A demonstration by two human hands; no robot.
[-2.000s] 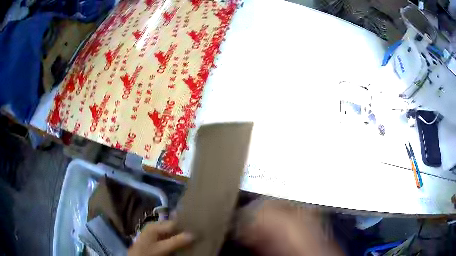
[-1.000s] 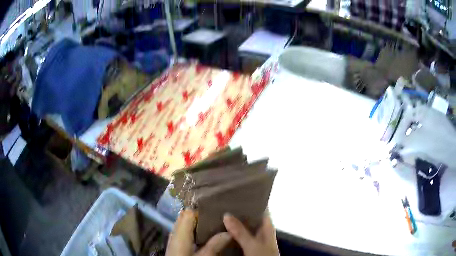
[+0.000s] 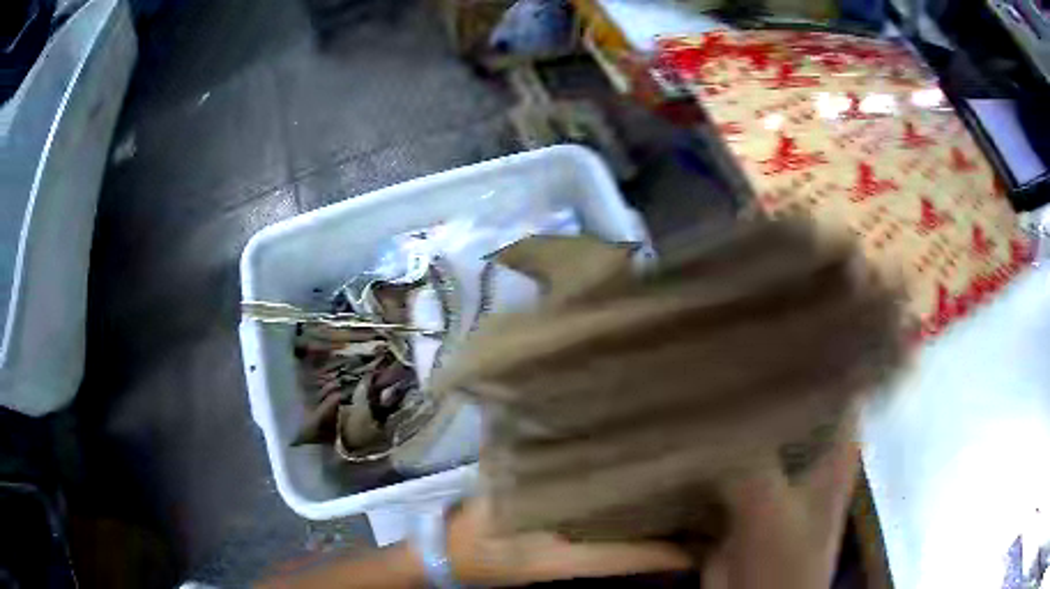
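Observation:
A thick stack of brown fabric pieces (image 3: 679, 380), blurred by motion, is held up in the middle and right of the view, partly over the bin. My left hand (image 3: 541, 555) reaches in from the lower left, a pale band at its wrist, and holds the stack's lower edge; its fingers are mostly hidden. My right hand (image 3: 783, 518) is blurred at the stack's lower right and grips it from below. The white plastic bin (image 3: 263, 380) on the floor holds brown and whitish pieces, with a pale strip across its left rim.
The red-printed cream sheeting (image 3: 875, 150) covers part of the table at the upper right. The white table top (image 3: 967, 426) shows at the right edge. Another pale bin (image 3: 46, 230) stands at the far left. Dark floor lies between the bins.
The view has swung left and down to the floor bin. The brown pieces, fanned at the table edge one second ago, are now held partly over the bin.

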